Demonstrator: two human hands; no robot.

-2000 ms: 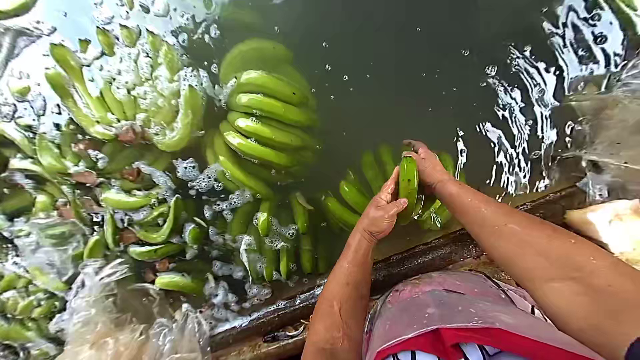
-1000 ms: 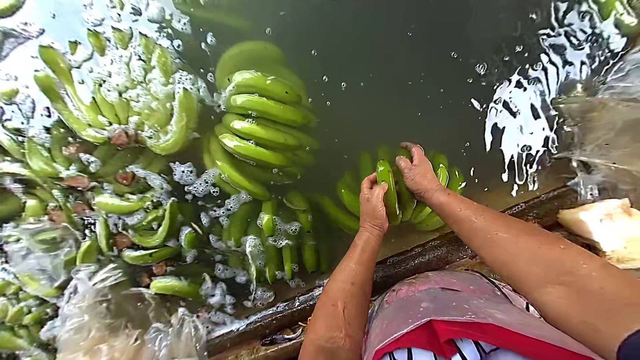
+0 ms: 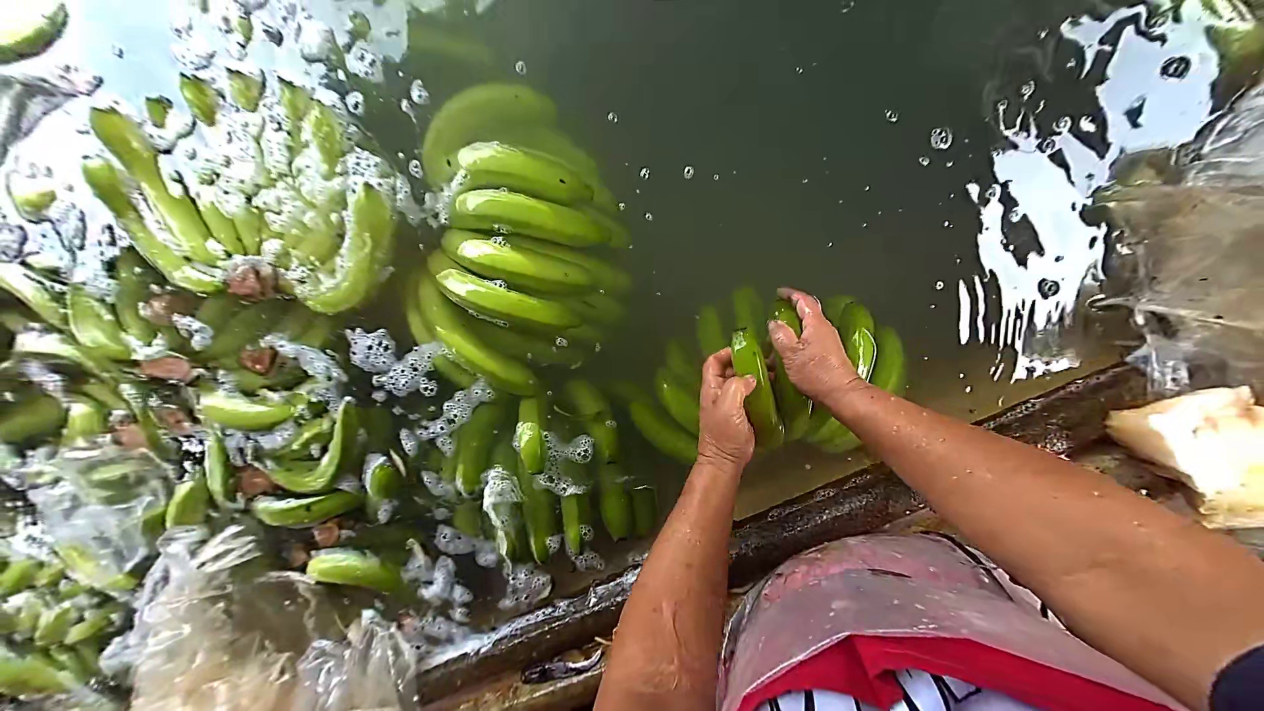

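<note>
A hand of green bananas (image 3: 674, 400) lies partly under the murky water near the tank's edge. My left hand (image 3: 728, 410) has its fingers closed around one upright banana (image 3: 755, 385) of it. Just to the right, my right hand (image 3: 815, 346) rests on the same bunch, its fingers bent over the banana tips; whether it grips one is unclear. Further left floats a large bunch of green bananas (image 3: 523, 257), with another banana hand (image 3: 538, 494) below it, close to the edge.
Many green banana hands (image 3: 237, 227) with foam crowd the left side. Clear plastic sheeting (image 3: 227, 632) lies at bottom left, more plastic (image 3: 1200, 237) at right. A dark wet rim (image 3: 859, 499) runs between the water and my apron (image 3: 908, 592). A pale chunk (image 3: 1190, 444) sits beyond it.
My hands have moved from close together around one banana to slightly apart. The right hand has shifted over the bunch, and more of the bunch shows above the water.
</note>
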